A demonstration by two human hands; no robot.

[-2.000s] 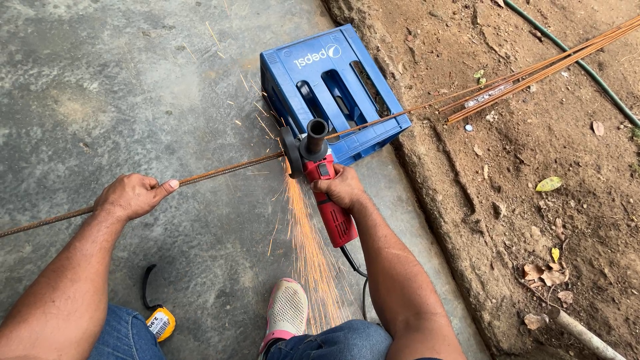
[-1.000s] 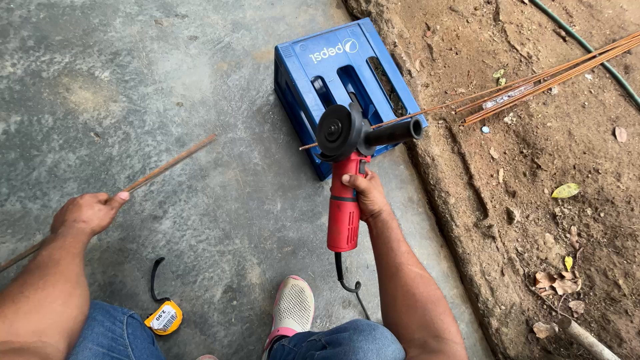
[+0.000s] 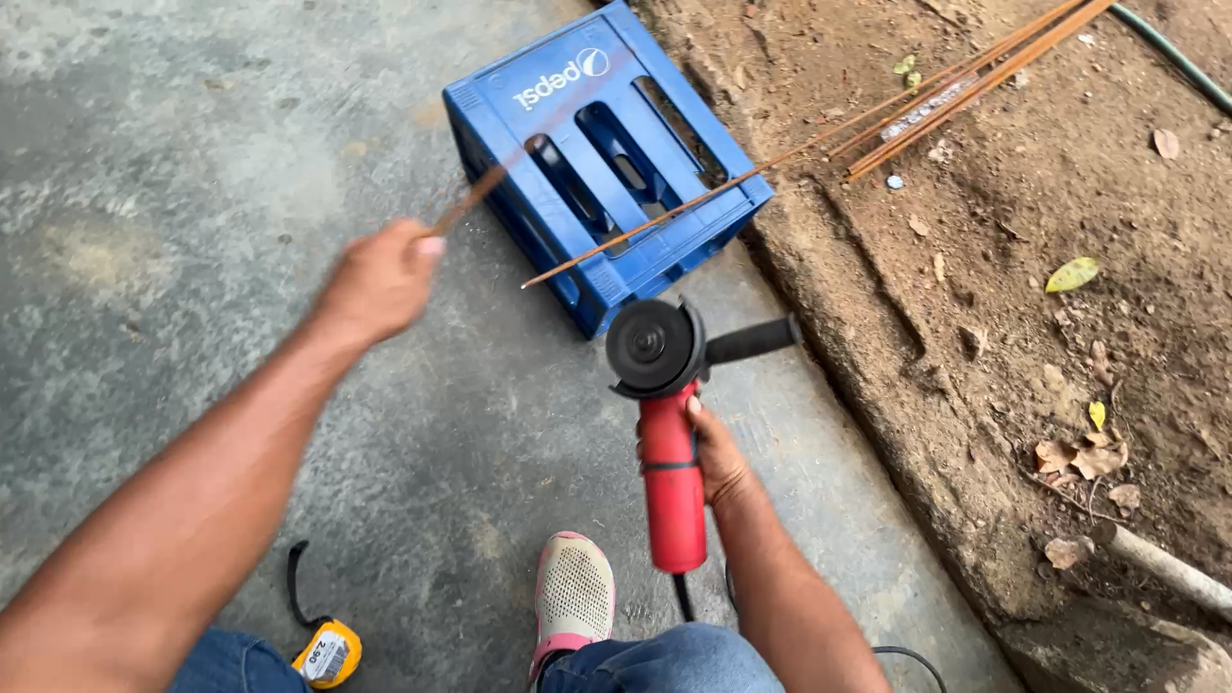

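Observation:
My left hand grips a rusty steel rod, blurred, its far part passing over the blue plastic Pepsi crate. In my right hand is a red angle grinder, its black disc facing up and its side handle pointing right. The disc is just below the crate's near corner and touches no rod. Another thin rusty rod lies across the crate, its cut end sticking out past the left side.
More rusty rods lie on bare soil at the upper right, near a green hose. A yellow tape measure rests on the concrete by my left knee. The grinder's cord runs beside my shoe. A pipe lies lower right.
Sparks flew from the disc at the rod two seconds ago; now there are none, and the rod is in two pieces. My left hand has swung its piece up and right toward the crate.

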